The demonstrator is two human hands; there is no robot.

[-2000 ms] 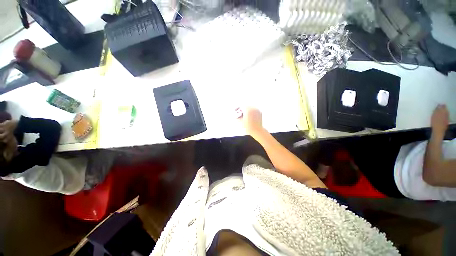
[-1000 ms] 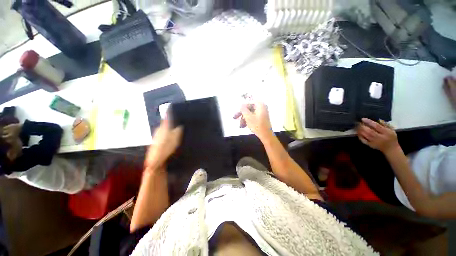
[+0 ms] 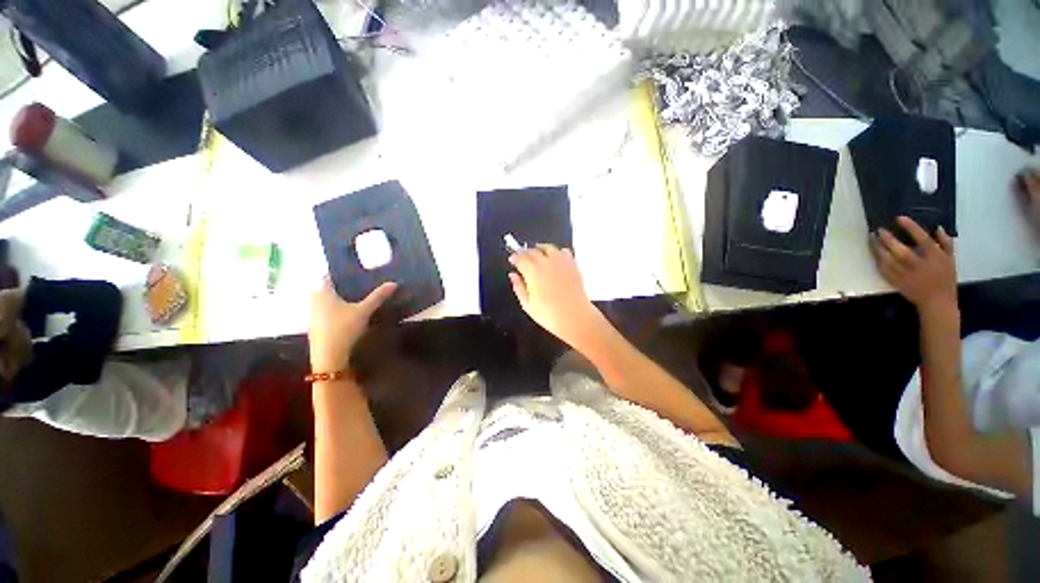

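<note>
A black insert tray (image 3: 407, 228) with a small white case (image 3: 372, 248) in its middle lies on the bench. My left hand (image 3: 340, 333) grips its lower left corner, thumb on top, the other fingers at its edge. A second black insert (image 3: 522, 210) lies flat to its right, its lower end reaching the bench's front edge. My right hand (image 3: 552, 292) is over this insert and holds a small white piece (image 3: 512, 243), likely a short cable, at its fingertips. My fingers partly hide the insert's middle.
A tall stack of black inserts (image 3: 285, 85) stands back left. White component trays (image 3: 513, 80) lie at back centre, a cable pile (image 3: 730, 91) back right. Filled inserts (image 3: 747, 251) lie beyond the yellow strip (image 3: 673, 194). Another person's hand (image 3: 921, 264) touches an insert at right.
The black insert from my left hand now lies on the bench under my right hand. My left hand has moved to the insert with the case. The other person's insert has shifted right.
</note>
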